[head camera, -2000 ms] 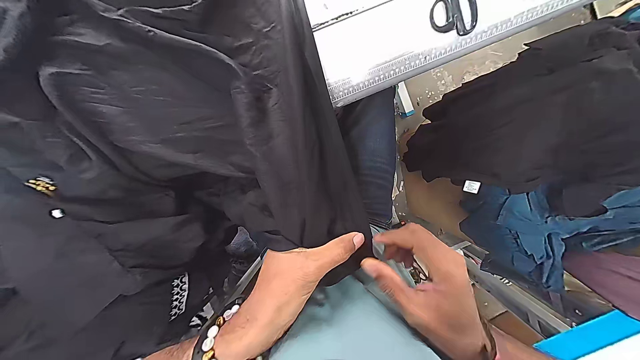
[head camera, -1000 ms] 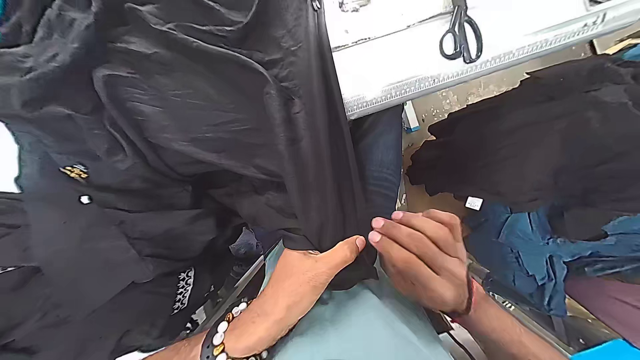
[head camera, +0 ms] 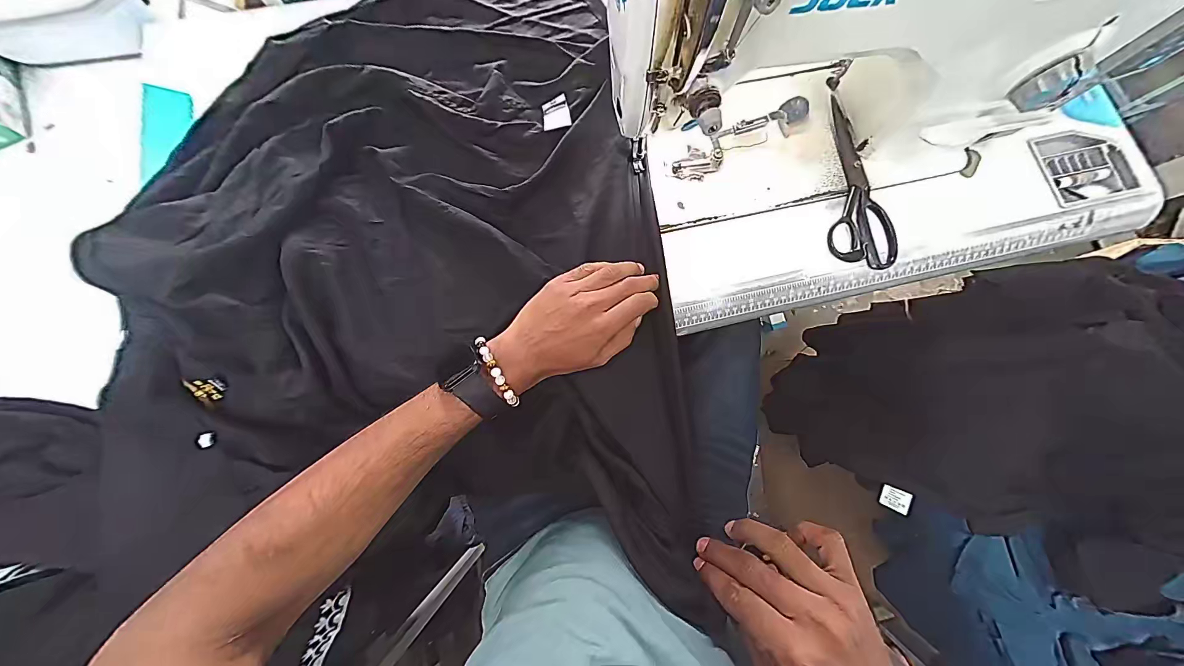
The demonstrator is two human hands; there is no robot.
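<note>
A black garment [head camera: 370, 240] spreads over the left of the table, and its long edge runs from under the presser foot [head camera: 638, 155] of a white sewing machine [head camera: 934, 55] down to my lap. My left hand [head camera: 587, 319], with a bead bracelet at the wrist, lies palm down on the cloth beside that edge, fingers bent. Near the lower end of the same edge is my right hand [head camera: 786, 587], its fingertips at the cloth; whether they pinch it cannot be told. A small white label [head camera: 557, 112] shows on the garment.
Black-handled scissors [head camera: 862, 227] lie on the machine bed, behind a printed ruler strip [head camera: 814, 294] on its front edge. To the right is a pile of dark cloth [head camera: 980, 388] with blue cloth [head camera: 999, 592] below it. A teal piece [head camera: 166, 129] lies at upper left.
My left hand has moved up along the garment's edge, away from my right hand, which stays near the lower end. The view has shifted up, showing the machine head.
</note>
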